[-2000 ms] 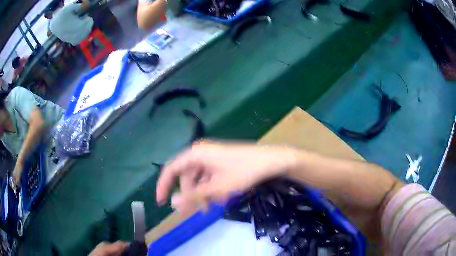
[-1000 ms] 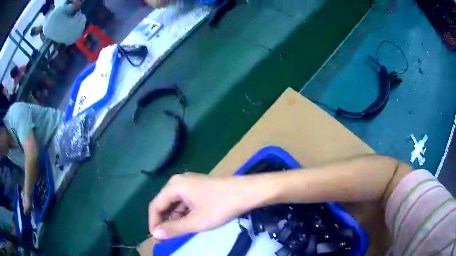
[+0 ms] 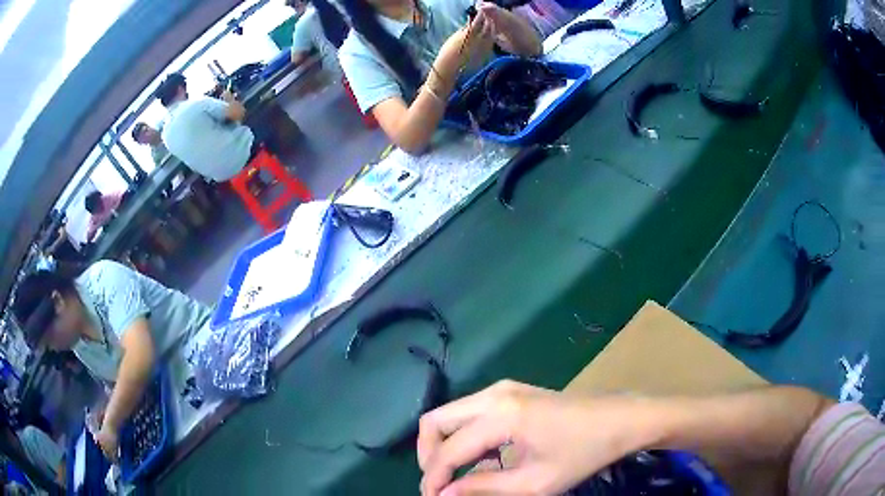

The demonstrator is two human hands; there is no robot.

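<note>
My right hand (image 3: 524, 436) reaches in from the lower right, fingers curled down, over the near blue tray (image 3: 701, 472). Its fingertips are near the bottom edge; I cannot tell whether they hold anything. Small black parts (image 3: 626, 480) show under my wrist, mostly hidden and cut off. A tan cardboard sheet (image 3: 665, 354) lies by the tray. Beyond my hand, two curved black wired pieces lie on the green belt, one arched (image 3: 393, 315), the other (image 3: 436, 386) partly behind my hand. My left hand is out of the picture.
A black bundle with a wire loop (image 3: 791, 305) and white bits (image 3: 852, 376) lie at right. More curved pieces (image 3: 529, 172) lie up the belt. Across it are a blue tray of black pieces (image 3: 573, 73), a white-filled tray (image 3: 315, 276), a clear bag (image 3: 236, 358) and seated coworkers (image 3: 121, 310).
The view has tilted up and shifted, showing more of the coworkers and less of the near tray. My left hand, at the lower left two seconds ago, is out of view. My right hand stays near the tray.
</note>
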